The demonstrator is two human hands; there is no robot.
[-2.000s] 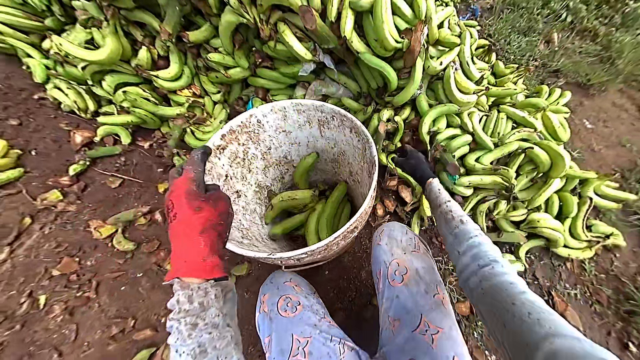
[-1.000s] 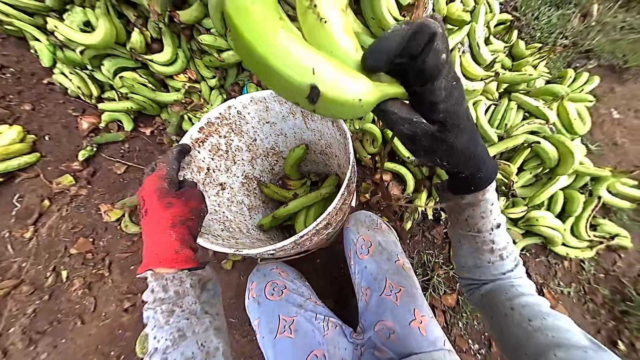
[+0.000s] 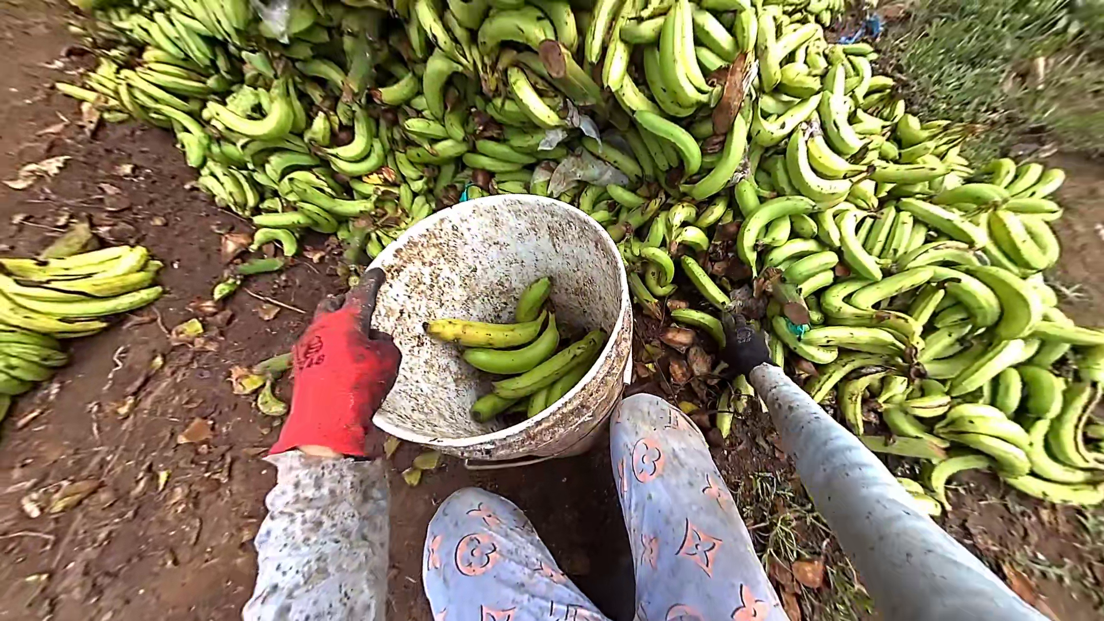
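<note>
A dirty white plastic bucket [image 3: 509, 233] leans toward me in front of my knees, with several green bananas [image 3: 517, 354] and one yellower banana [image 3: 487, 332] at its bottom. My left hand [image 3: 341, 371], in a red glove with dark fingers, grips the bucket's left rim. Out to the right of the bucket, my right hand [image 3: 743, 341] in a black glove reaches down at the edge of the large banana heap [image 3: 862, 259]. Its fingers are partly hidden among fruit and debris, so whether it holds anything cannot be told.
The heap spreads behind the bucket and along the right side. Yellow-green banana bunches [image 3: 78, 293] lie on the brown soil at far left. Dry leaves and loose fruit are scattered on the ground. Plastic scraps [image 3: 586, 172] lie in the heap, and grass [image 3: 992, 78] grows at upper right.
One second ago my right hand held green bananas up above the bucket; now it is down at the heap. A yellower banana now shows in the bucket. My left hand stays on the rim.
</note>
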